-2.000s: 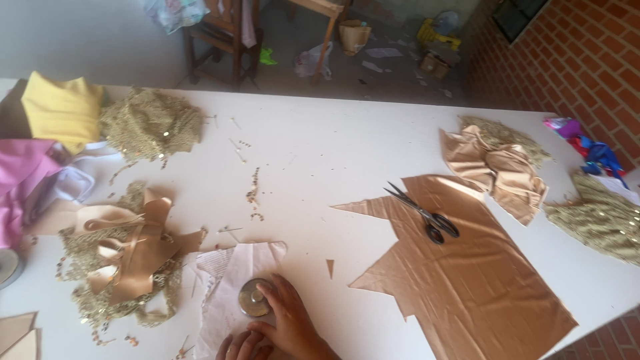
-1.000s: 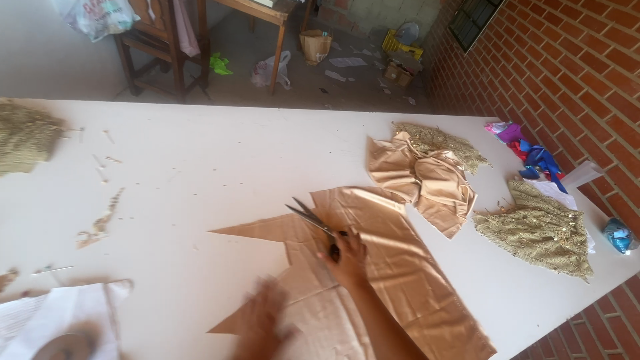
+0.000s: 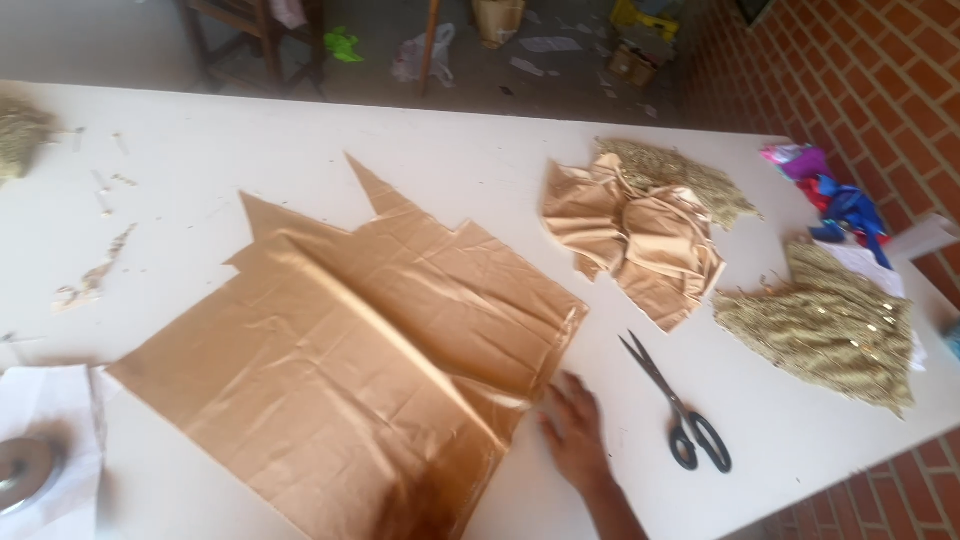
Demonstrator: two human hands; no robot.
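A large piece of tan satin fabric (image 3: 330, 337) lies on the white table, with pointed cut edges toward the far side and a raised fold across it. My right hand (image 3: 574, 431) rests at the fabric's right edge, fingers spread; whether it pinches the cloth is unclear. My left hand (image 3: 420, 499) is a dark blur at the near edge, over or just under the satin, its fingers not readable. Right of my right hand lie black-handled scissors (image 3: 679, 405), blades slightly apart. Beyond them sits a gathered tan satin piece (image 3: 637, 232) partly over gold sequined fabric (image 3: 675, 169).
Another sequined piece (image 3: 825, 322) lies at right near blue and red cloth (image 3: 847, 206). At left are a round metal weight (image 3: 26, 472) on white fabric (image 3: 75, 382), pins (image 3: 101, 195) and trim scraps (image 3: 101, 266). A brick wall (image 3: 862, 82) stands at right.
The scissors, lying on the satin before and then under my right hand, now lie on the table to its right. The satin has been turned, its points now facing away. The view has shifted right.
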